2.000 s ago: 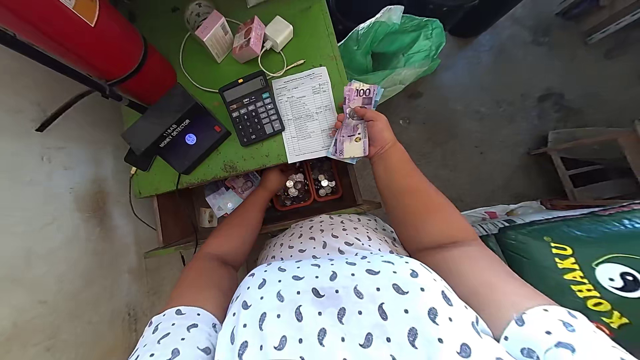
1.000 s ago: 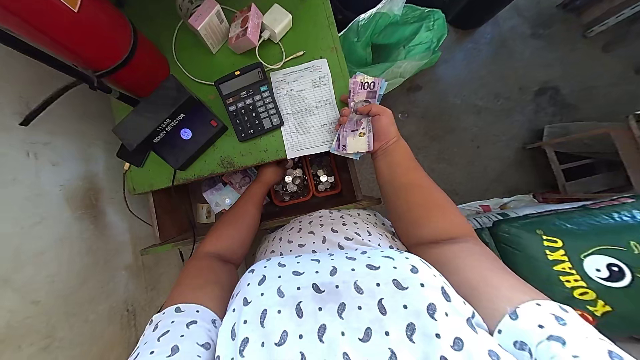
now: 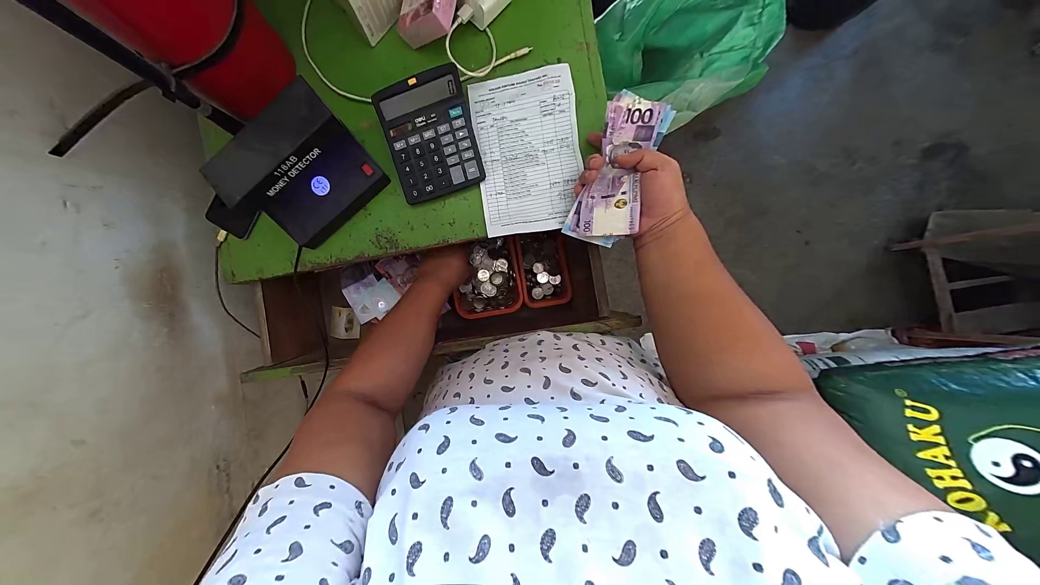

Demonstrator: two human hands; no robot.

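Observation:
My right hand (image 3: 650, 183) grips a folded bunch of banknotes (image 3: 611, 203), purple ones over bluish ones, beyond the right edge of the green table. Into the open wooden drawer (image 3: 284, 329) reaches my left hand (image 3: 445, 266); its fingers are hidden under the tabletop. Loose banknotes (image 3: 370, 296) lie in the drawer to its left. On its other side stand two orange plastic trays of coins, the left tray (image 3: 489, 311) beside the right tray (image 3: 548, 301). A printed form with handwriting (image 3: 528, 154) lies on the tabletop, next to a black desk calculator (image 3: 428, 134).
A black money detector (image 3: 317, 183) sits on the green table (image 3: 374, 223), with a white cable (image 3: 321, 73) and small boxes (image 3: 426, 20) farther back. A red cylinder (image 3: 203, 49) stands at left. Right are a green plastic bag (image 3: 691, 49), a wooden frame (image 3: 942, 268) and a green sack (image 3: 877, 406).
My left hand has gone farther under the tabletop inside the drawer, so less of it shows. My right hand keeps hold of the banknotes.

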